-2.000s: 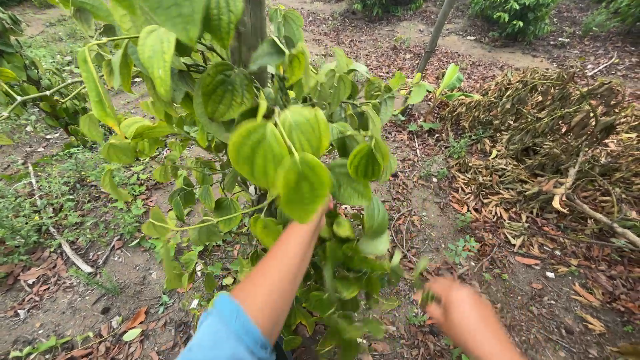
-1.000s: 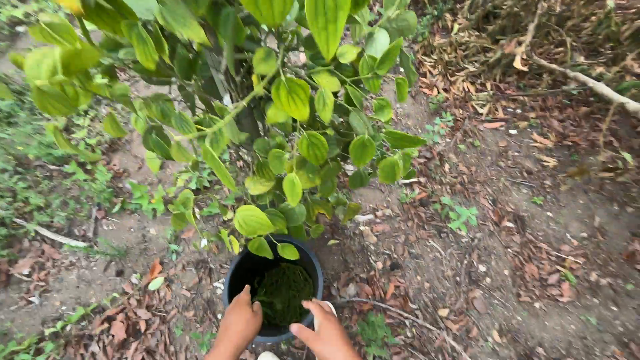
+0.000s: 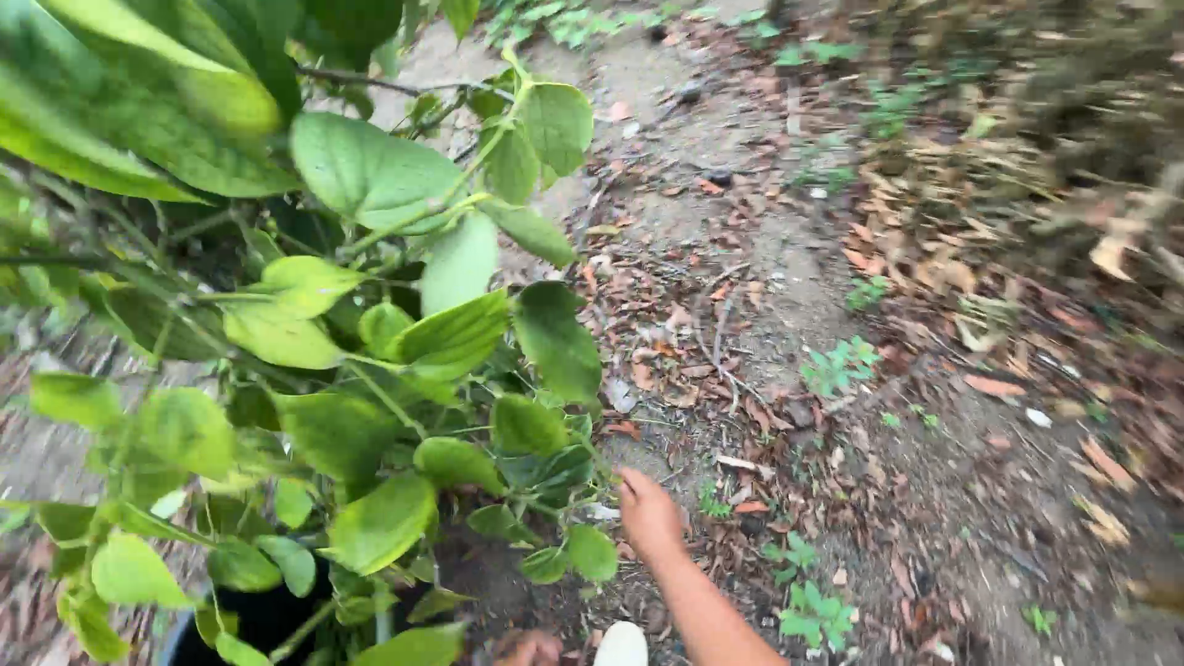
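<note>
A leafy green climbing plant (image 3: 379,518) fills the left half of the view. My right hand (image 3: 650,518) reaches up to its right edge, fingertips at a thin stem beside the lower leaves; whether they pinch it is not clear. At the bottom edge, my left hand (image 3: 529,647) shows only in part, blurred and low beside the plant, so its grip cannot be told. A black bucket (image 3: 254,624) stands on the ground at lower left, mostly hidden behind leaves.
The light tip of a shoe (image 3: 622,645) shows between my hands. Bare soil with dry leaf litter (image 3: 666,361) and small weeds (image 3: 840,365) lies to the right. A heap of dried brush (image 3: 1045,166) is at upper right.
Both hands were over the bucket a second ago; now my right hand is up at the plant's right edge and my left is at the bottom edge. The view has swung closer to the foliage.
</note>
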